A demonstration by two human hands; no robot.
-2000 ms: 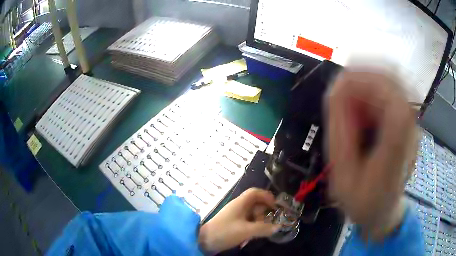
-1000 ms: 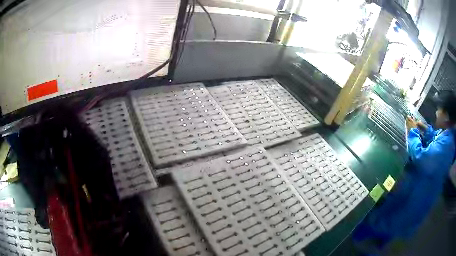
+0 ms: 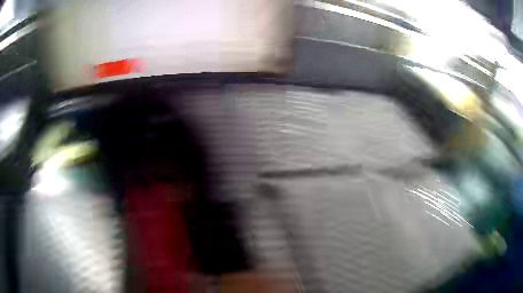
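Observation:
The view is strongly blurred. The black test fixture (image 3: 152,137) stands left of centre, with its red toggle clamp handle (image 3: 157,234) in front, running down to the lower edge. A skin-coloured patch (image 3: 255,282) shows at the bottom edge, just right of the handle. It may be part of my right hand, but it is cut off and too blurred to tell its shape or whether it holds anything. My left hand is not in view. No single test part can be made out.
Pale parts trays (image 3: 367,223) lie right of the fixture, and another tray (image 3: 71,240) lies left. The monitor (image 3: 172,40) with a red box stands behind. Yellow slips (image 3: 71,151) lie back left. A yellowish post and blue shape blur at the right.
The view has swung back left from the right-hand trays, so fixture and monitor sit further right in the picture. A skin-coloured patch has come in at the bottom edge.

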